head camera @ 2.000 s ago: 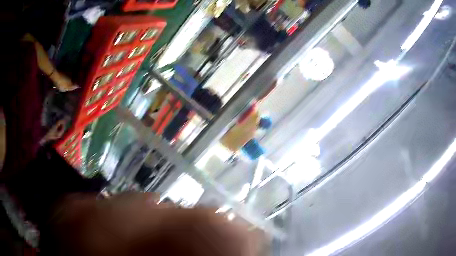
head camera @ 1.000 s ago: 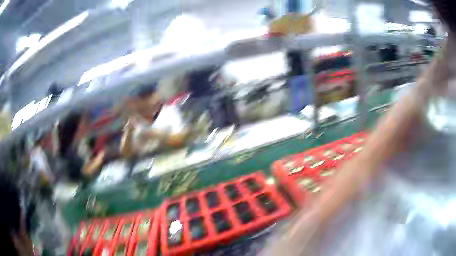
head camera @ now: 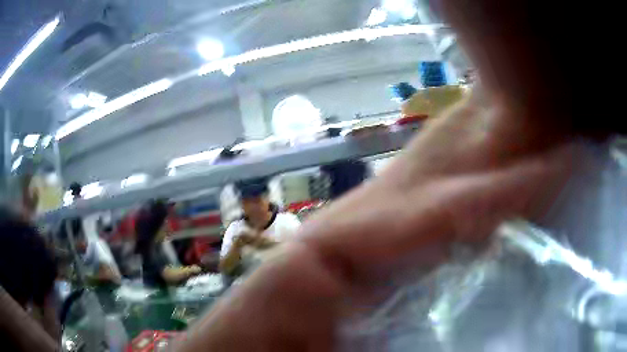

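Observation:
A hand, very close to the camera and blurred, crosses from the upper right to the bottom; it appears to be my right hand. Its fingertips are not clear, and I cannot tell whether it holds anything. I cannot make out my left hand. Part of a red tray shows at the bottom left, cut off by the edge and partly hidden by the hand. Its contents are too blurred to tell.
Shiny clear material is at the right. A person in a white top sits across the green bench, with other people to the left. A dark-haired head is at the left edge. Ceiling lights run above.
The view has swung round from sideways to nearly level and now points higher. The hand covers more of the picture, and most of the red trays have dropped out of view.

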